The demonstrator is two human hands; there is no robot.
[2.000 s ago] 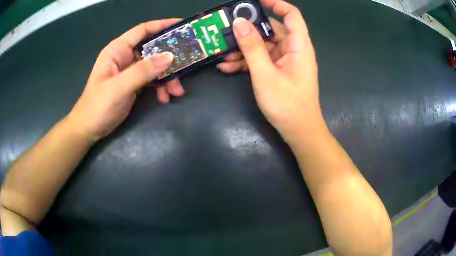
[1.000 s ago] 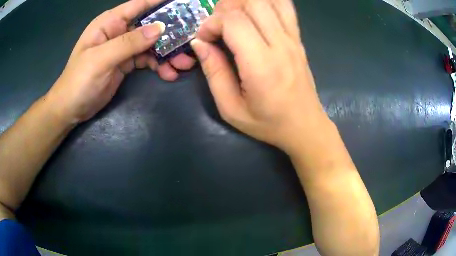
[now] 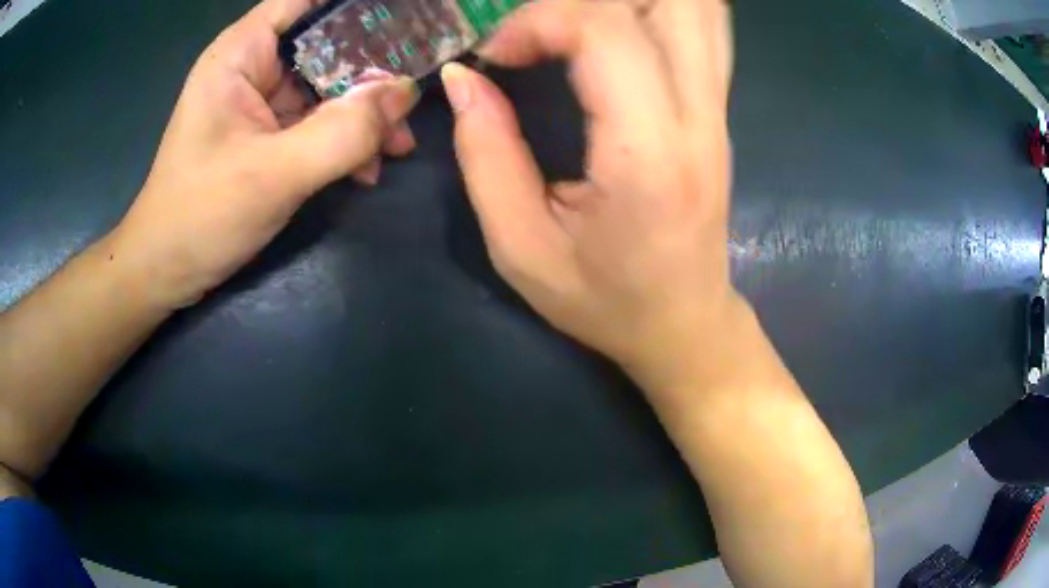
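Observation:
A half-assembled handheld unit with a black rim is at the top edge of the view, partly cut off. A shiny silver-brown film covers much of its board, and a bright green board end shows at its right. My left hand holds the unit's left part, thumb on the film's lower edge, fingers behind. My right hand is at the unit's lower right edge, thumb and forefinger slightly apart. Whether anything tiny is between those fingertips cannot be told. The unit's far end is hidden or out of view.
The dark, glossy worktop curves around below both hands. A pale rail edge runs at the upper right, with a small red item beside it. Black objects, one with a red edge, are beyond the worktop at the lower right.
Since two seconds ago, the unit has moved up and left. My right hand has left its ring end and come to its lower edge. My left thumb has shifted from mid-film to the film's lower edge.

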